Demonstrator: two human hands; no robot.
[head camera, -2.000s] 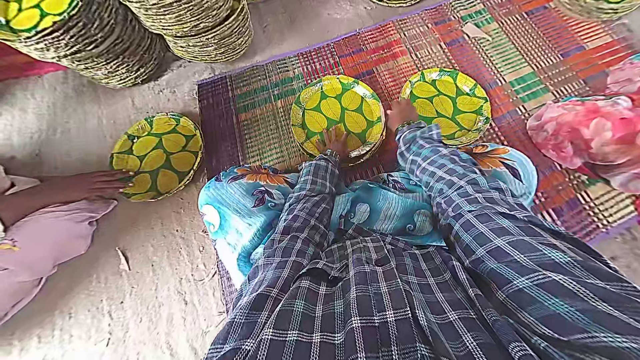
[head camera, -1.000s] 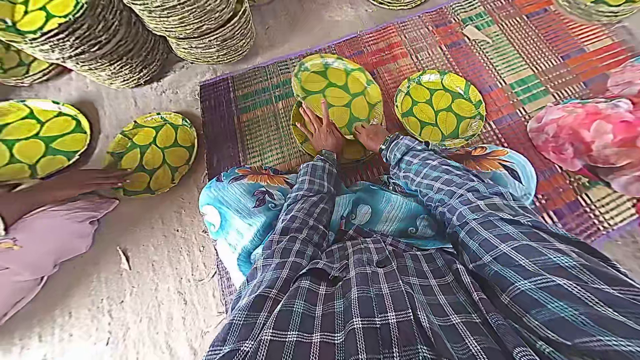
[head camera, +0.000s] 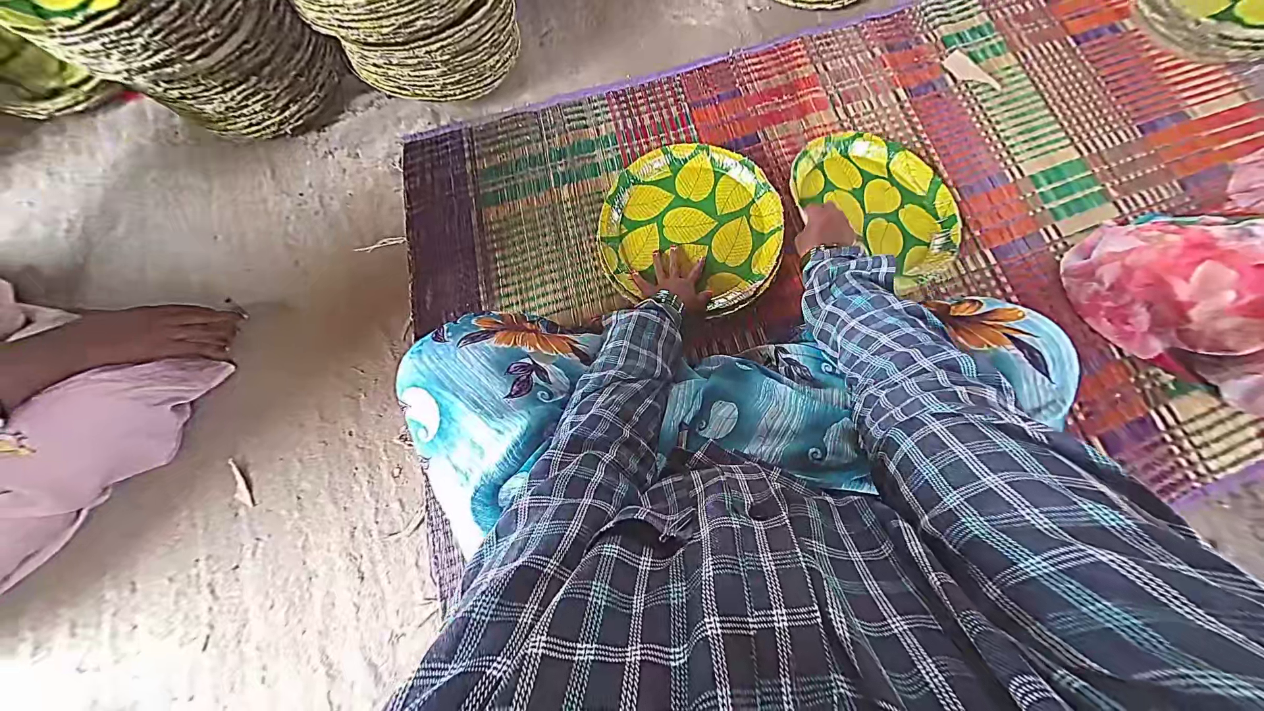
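Note:
Two round plates with yellow leaves printed on green lie side by side on a woven mat (head camera: 553, 188). My left hand (head camera: 676, 281) rests with fingers spread on the near rim of the left plate (head camera: 691, 212), which appears to have another beneath it. My right hand (head camera: 825, 227) is at the left rim of the right plate (head camera: 894, 197), its fingers closed on the edge; the thumb cannot be made out. Both plates are in front of my knees, which blue floral cloth (head camera: 770, 420) covers.
Tall stacks of plates (head camera: 425, 49) stand at the upper left on the bare floor, and another stack (head camera: 1210, 25) at the upper right. Another person's hand (head camera: 188, 331) rests at the left. Pink floral cloth (head camera: 1175, 286) lies to the right.
The plate tilted up between my hands one second ago is down. My right hand has moved from it to the right plate. The plates near the other person's hand have gone from view.

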